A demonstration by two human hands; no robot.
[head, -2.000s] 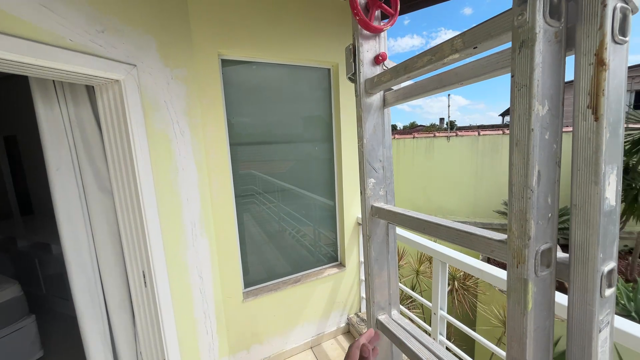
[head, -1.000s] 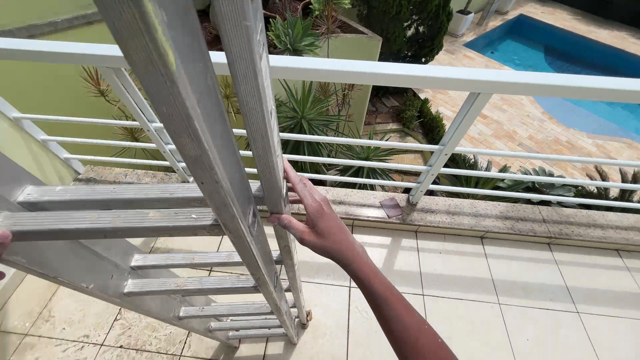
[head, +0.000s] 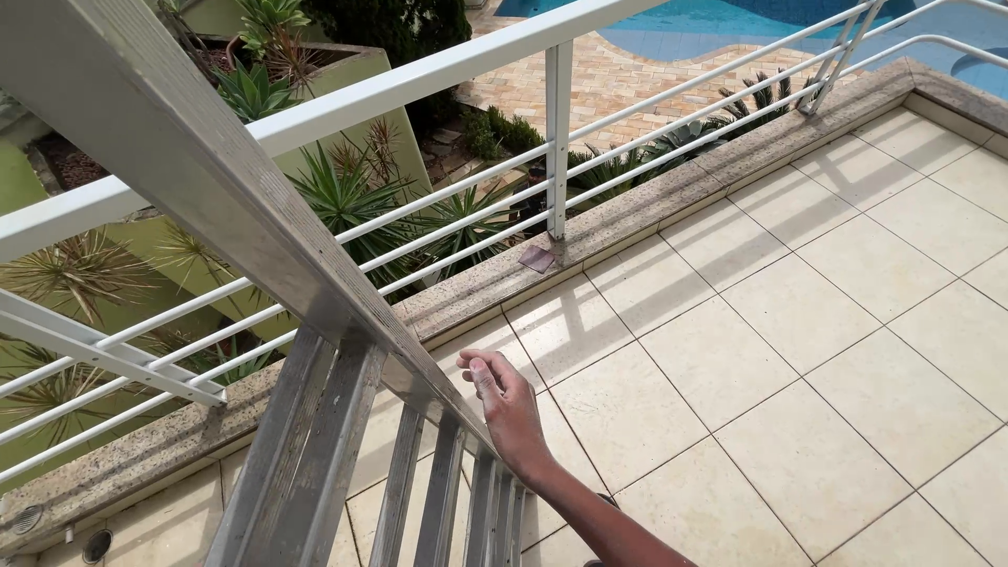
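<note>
An aluminium ladder (head: 315, 291) stands tilted across the left half of the head view, its rungs running down toward the bottom edge. Just right of its rail is my right hand (head: 506, 405), fingers loosely curled and thumb apart, with nothing in it. Whether its wrist touches the rail cannot be told. My left hand is out of view. A small dark reddish square piece (head: 536, 259), perhaps sandpaper, lies on the granite curb (head: 630, 220) by the foot of a railing post.
A white metal railing (head: 441, 83) runs along the balcony edge, over the curb. Pale floor tiles (head: 756, 346) spread to the right. Beyond and below the railing are spiky plants (head: 346, 193), stone paving (head: 583, 94) and a swimming pool (head: 677, 27).
My right hand has come off the ladder rail it was touching a second ago. The fingertips seen at the left edge then are gone from view. The view has swung toward the tiled floor.
</note>
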